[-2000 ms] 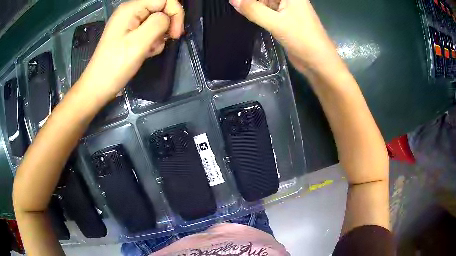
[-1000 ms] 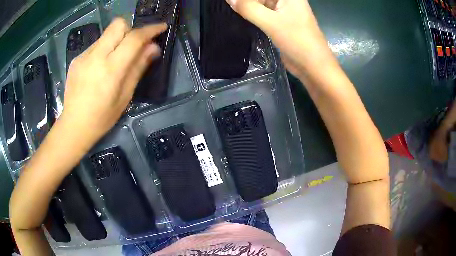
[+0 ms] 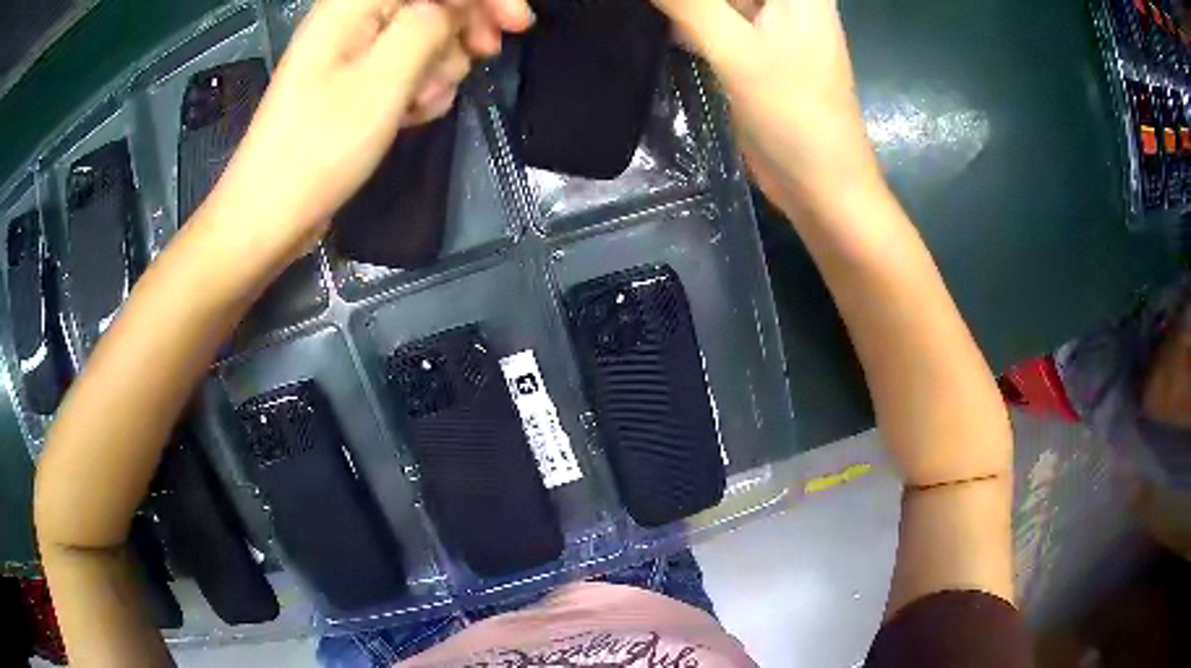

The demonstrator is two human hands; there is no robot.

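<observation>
A clear blister tray [image 3: 771, 339] holds black phone cases in two rows of pockets. My right hand [image 3: 771, 78], cut off by the top edge, grips the right side of a black phone case [image 3: 594, 111] over the upper right pocket. My left hand [image 3: 379, 78] has curled fingers beside that case's left side; whether they hold anything is unclear. Another case [image 3: 405, 196] lies partly under my left hand. In the near row are a case at the right [image 3: 649, 398] and one [image 3: 477, 457] with a white printed strip [image 3: 542, 418] beside it.
The tray lies on a dark green surface [image 3: 993, 248]. Packed black pieces with orange marks [image 3: 1156, 137] stand at the far right edge. Part of another person [image 3: 1130, 379] and a red object [image 3: 1041, 388] show at the right. The grey floor has a yellow mark [image 3: 836, 479].
My left hand has moved up and right, towards the case at my right hand. That case's lower end has moved up, showing more of the shiny pocket below it.
</observation>
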